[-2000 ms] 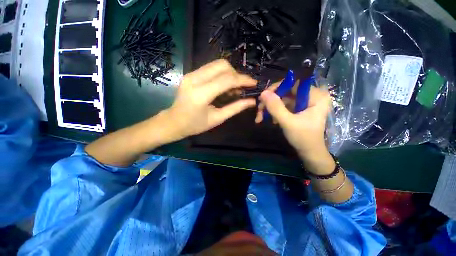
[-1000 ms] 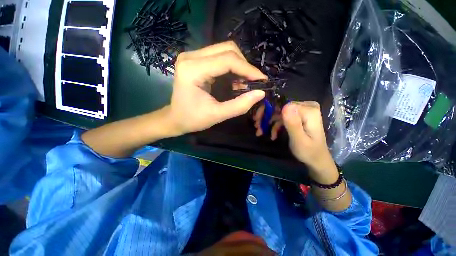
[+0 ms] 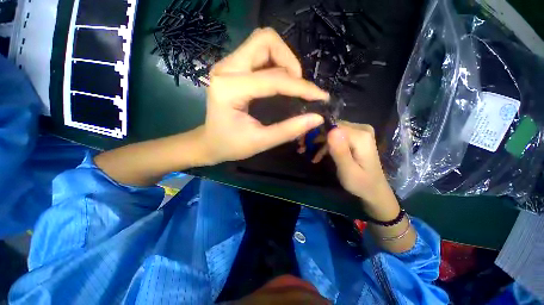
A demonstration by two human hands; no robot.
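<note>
My left hand (image 3: 250, 107) pinches a small dark plastic part (image 3: 327, 111) between thumb and fingertips above the black tray (image 3: 268, 174). The part is blurred and partly hidden by the fingers. My right hand (image 3: 355, 156) is closed around blue-handled nippers (image 3: 312, 140), just right of and below the left fingertips. Most of the nippers is hidden by the palm, and the jaws cannot be made out. Small black plastic pieces (image 3: 331, 44) lie scattered in the tray beyond the hands.
A pile of black sticks (image 3: 189, 39) lies on the green bench left of the tray. A white-framed carrier strip (image 3: 96, 62) is further left. A clear plastic bag (image 3: 435, 113) with a white label (image 3: 494, 121) and green sticker (image 3: 522, 136) lies right. A blue sleeve (image 3: 21, 143) shows far left.
Over the last two seconds the view has shifted a little. The blue handles, spread apart earlier, are now mostly inside my right hand. In the last second the left fingertips moved slightly right.
</note>
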